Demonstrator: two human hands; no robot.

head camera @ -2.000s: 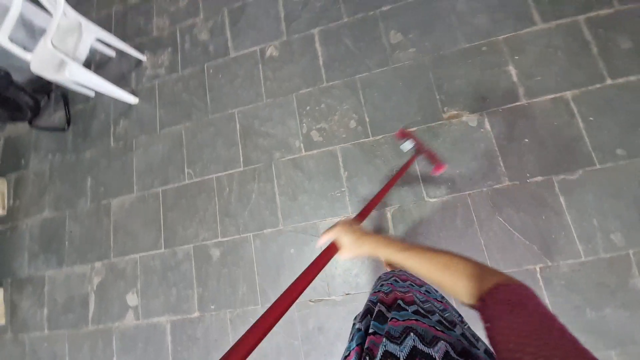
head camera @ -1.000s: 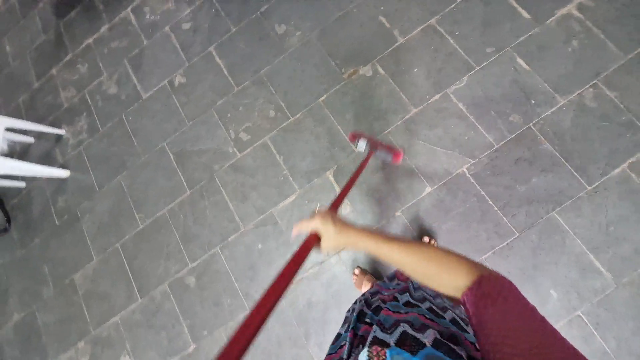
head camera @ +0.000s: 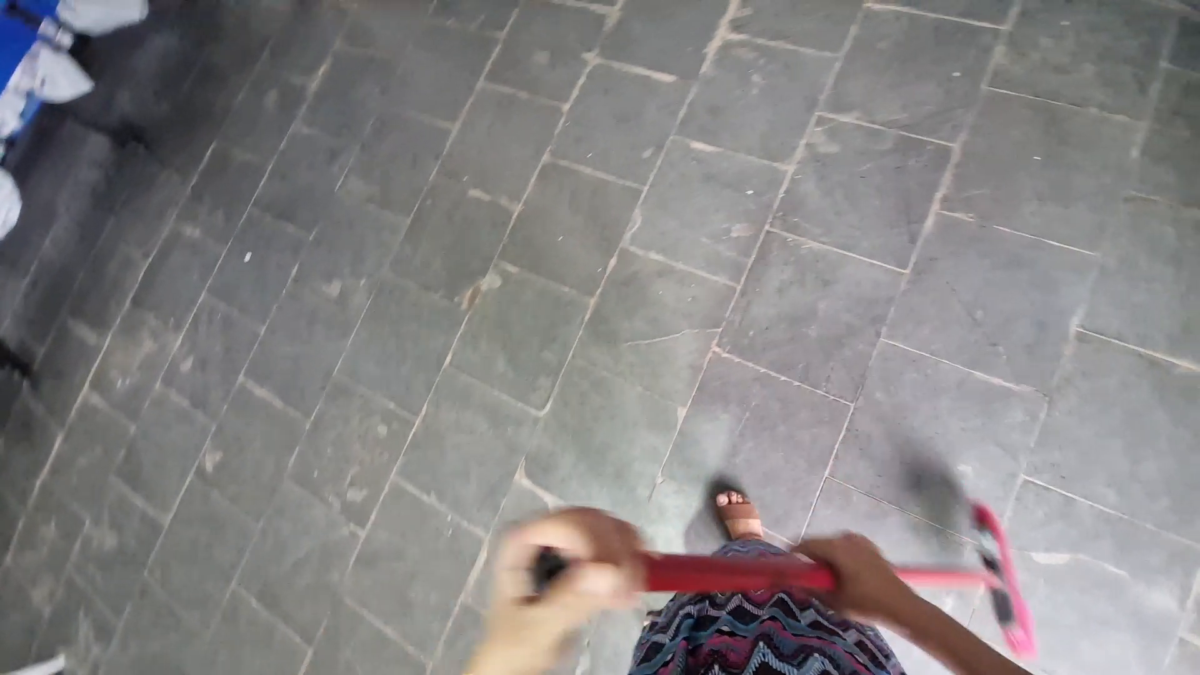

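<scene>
A red pole [head camera: 722, 573] lies across the bottom of the head view, in front of a zigzag-patterned garment [head camera: 764, 633]. My left hand [head camera: 572, 567], blurred, is closed around the pole's end, where a black tip shows. Farther right along the pole, my right hand [head camera: 855, 574] grips it from above. At the far right end sits a pink and black head [head camera: 1003, 581], seemingly a floor squeegee or broom; its lower edge is hard to make out. Whether the head touches the floor I cannot tell.
Grey stone tiles [head camera: 619, 281] with pale joints cover the floor. My sandalled foot [head camera: 738, 513] shows just above the pole. Blue and white items [head camera: 56, 75] stand at the upper left, and a dark object [head camera: 14, 361] lies at the left edge.
The pole has swung from slanting to nearly level, its head now at the lower right. My left hand has come into view on its end. The view has shifted; the white chair is out of sight.
</scene>
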